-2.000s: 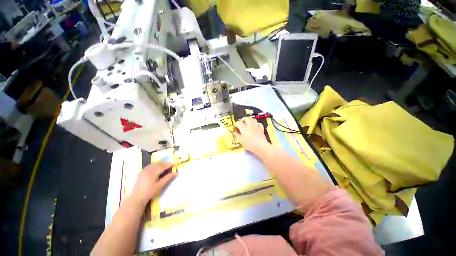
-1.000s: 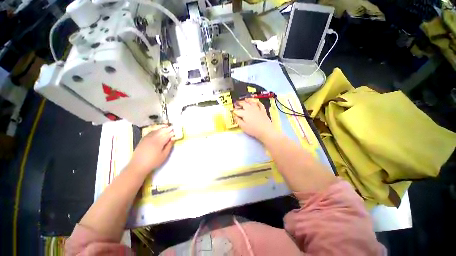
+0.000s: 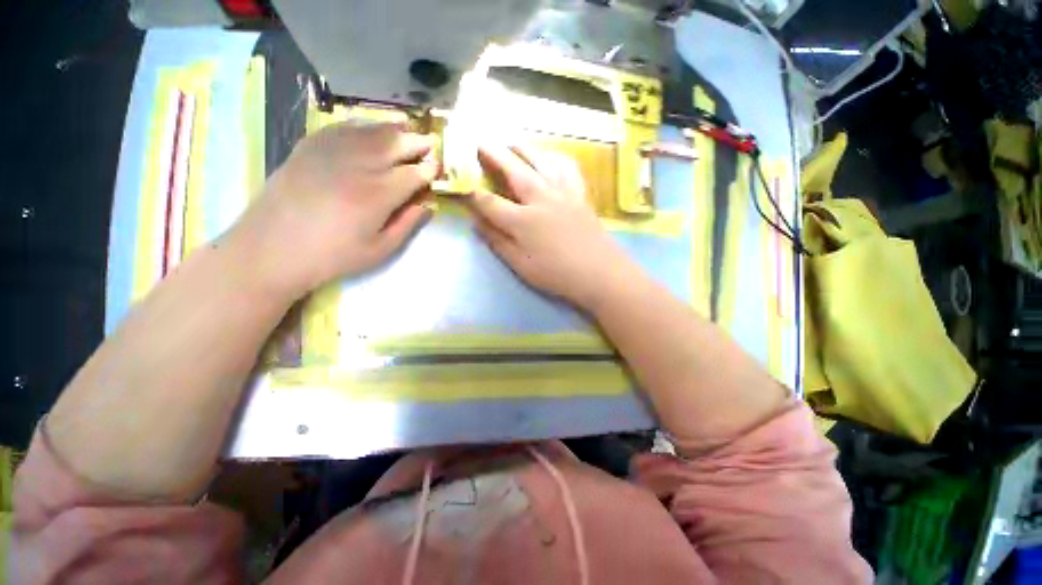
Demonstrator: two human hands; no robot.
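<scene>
The yellow slotted clamp (image 3: 638,149), with handwritten black marks at its right end, lies on the pale jig board (image 3: 457,286) under the machine head. My left hand (image 3: 343,206) has its bent fingers on the clamp's left end, thumb and fingertips closed on its edge. My right hand (image 3: 548,223) reaches in beside it, fingers apart, with the fingertips on or near the same left end. A yellow panel (image 3: 588,171) shows inside the clamp's frame. Glare hides the needle area and what lies under my right fingertips.
The machine head (image 3: 394,40) is above the clamp. A red-and-black tool or clip (image 3: 726,135) with black wires lies on the board's right side. Crumpled yellow bag bodies (image 3: 886,320) hang beyond the right edge. A green bin (image 3: 931,514) is at lower right.
The view has moved closer and tilted down. My right hand has left the clamp's right end and moved left, next to my left hand. My left hand has stayed near the left end.
</scene>
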